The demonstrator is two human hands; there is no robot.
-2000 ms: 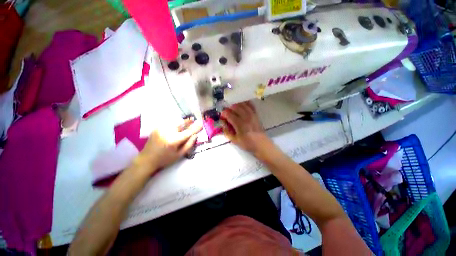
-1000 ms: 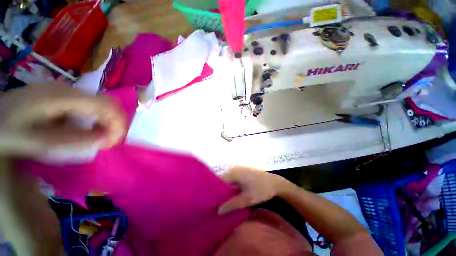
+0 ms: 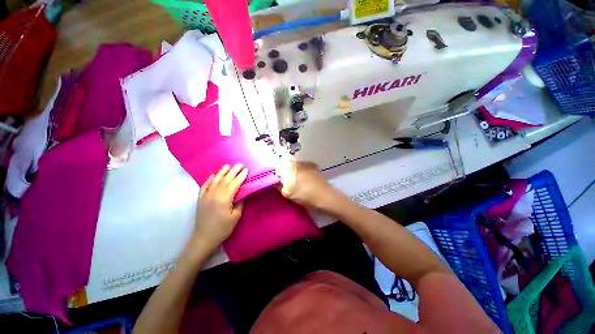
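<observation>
A magenta panel (image 3: 197,145) lies left of the needle, with part of it hanging over the table's front edge. A small white piece (image 3: 169,115) and a narrow white strip lie at its upper end. My left hand (image 3: 222,199) presses flat on the magenta fabric, fingers spread. My right hand (image 3: 299,184) holds the fabric's edge just in front of the presser foot (image 3: 284,154) of the white sewing machine (image 3: 385,90). The right fingertips are washed out by the lamp light. The needle itself cannot be made out.
White pieces (image 3: 184,63) and magenta panels (image 3: 65,210) lie at left. A red basket (image 3: 25,55) is upper left, a green one (image 3: 185,14) behind. Dark-blue-handled tool (image 3: 424,143) lies under the machine arm. Blue baskets (image 3: 467,261) and scissors (image 3: 399,288) are lower right.
The large magenta panel has moved from the front of the table to the needle area. My left hand has come from the far left onto it, and my right hand has moved up to the presser foot.
</observation>
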